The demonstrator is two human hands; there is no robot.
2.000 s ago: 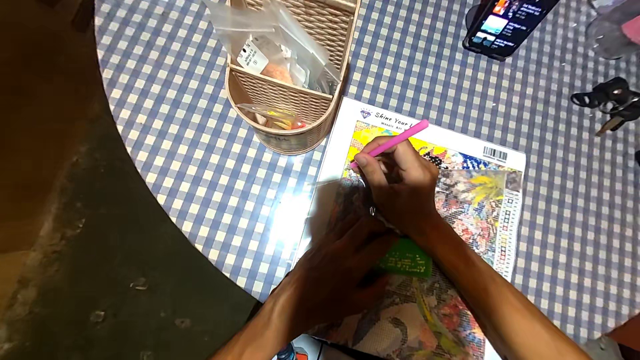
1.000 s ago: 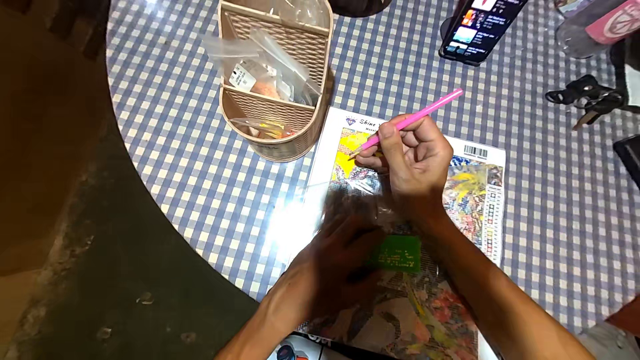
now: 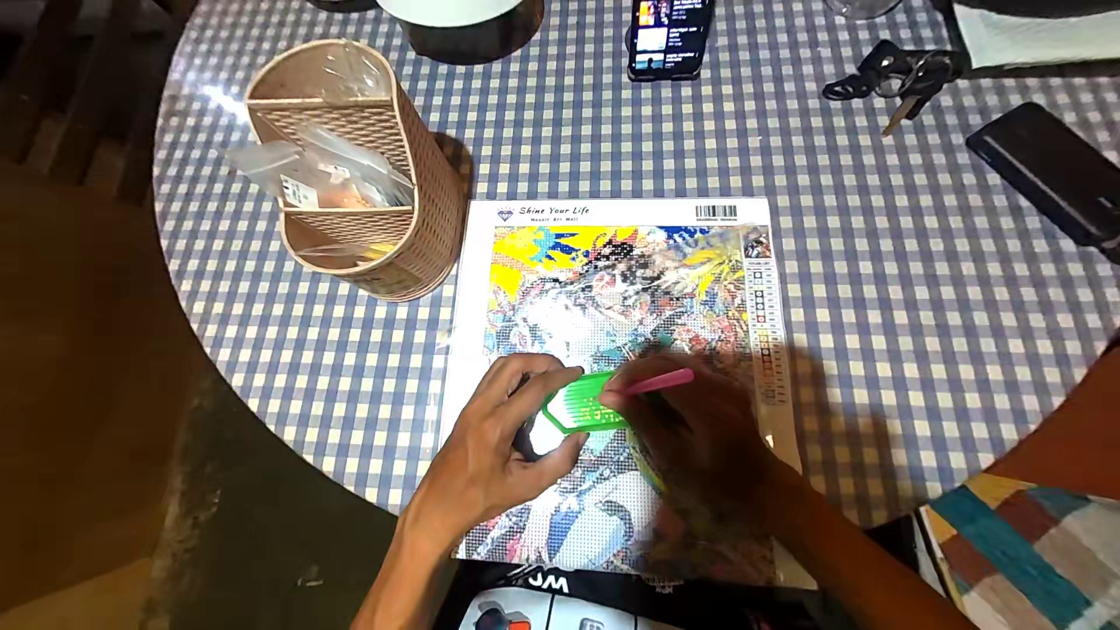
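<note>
A diamond painting canvas point(image 3: 560, 324) with a white border lies on the table. Above its middle, my left hand point(image 3: 499, 437) holds a green plastic bead tray point(image 3: 591, 404) by its left end, thumb and fingers on opposite edges. Small yellow beads lie in the grooved tray. My right hand point(image 3: 691, 429) grips a pink applicator pen point(image 3: 661, 381) over the tray's right end. The pen's tip is hidden by the fingers.
A woven basket point(image 3: 437, 219) with plastic bags point(image 3: 341, 179) stands at the upper left. A phone point(image 3: 669, 39), keys point(image 3: 901, 79) and a black power bank or case point(image 3: 1050, 171) lie on the checkered tablecloth point(image 3: 560, 131). A white container point(image 3: 451, 9) is at the top edge.
My right hand has come down from the yellow upper-left part of the canvas to the green tray, still holding the pink pen. My left hand now holds the tray at its left end.
</note>
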